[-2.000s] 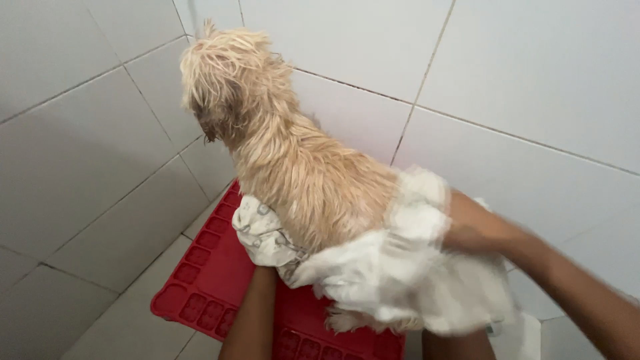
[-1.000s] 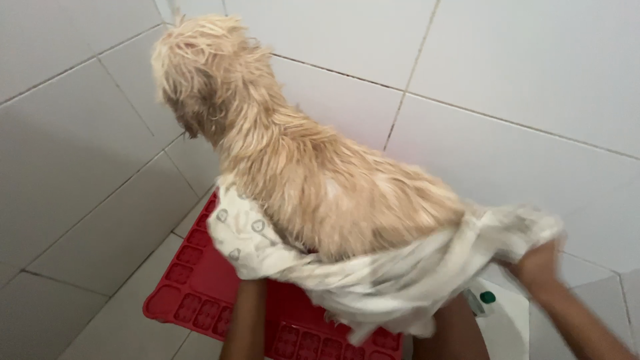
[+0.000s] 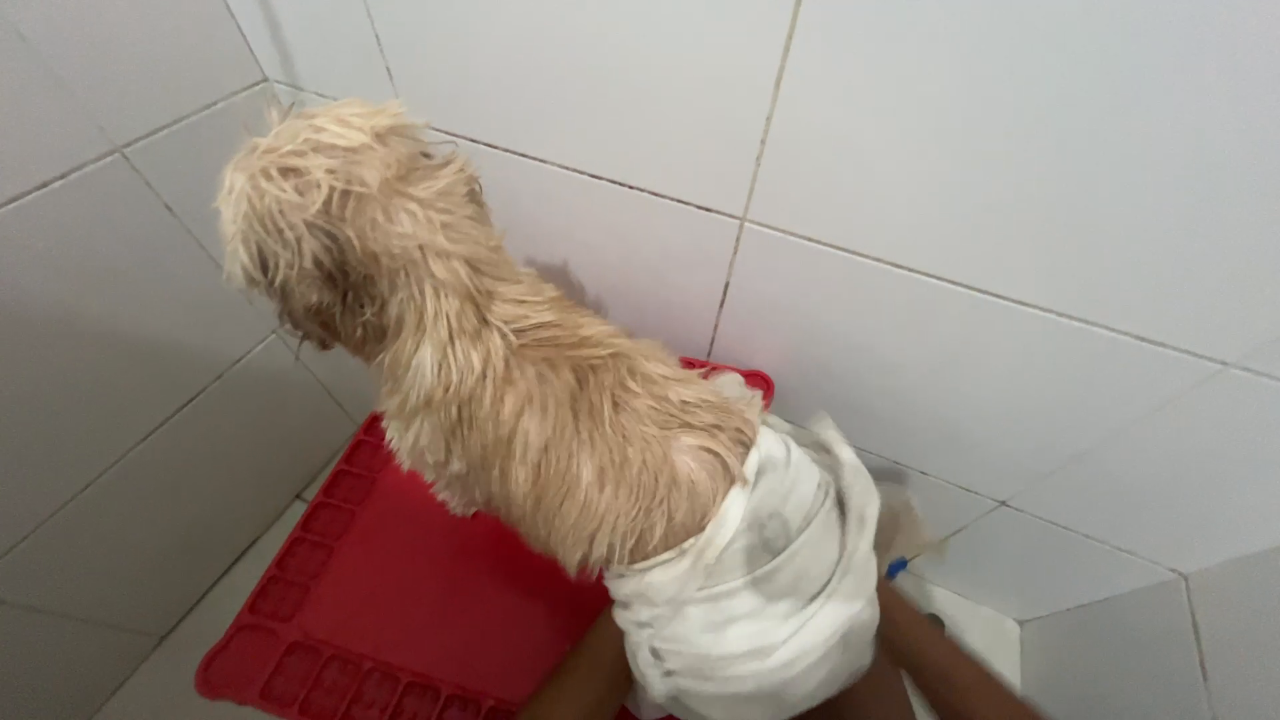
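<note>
A wet, tan long-haired dog (image 3: 560, 400) stands on a red plastic mat, its head turned down to the left. A white cloth (image 3: 750, 570) with a faint print wraps its rump and hind part. Both of my forearms reach up from the bottom edge to this cloth, the left from below the dog's flank, the right from the lower right. The cloth hides both my hands, so their fingers and grip do not show.
The red mat (image 3: 440, 590) has molded compartments along its edge. White tiled walls (image 3: 960, 160) meet in a corner behind the dog's head. A small blue object (image 3: 896, 568) shows beside my right forearm, near a blurred pale item by the wall.
The cloth has moved from the dog's side and belly to around its rump. My left arm has shifted right, toward the dog's rear, and my right hand has gone from sight.
</note>
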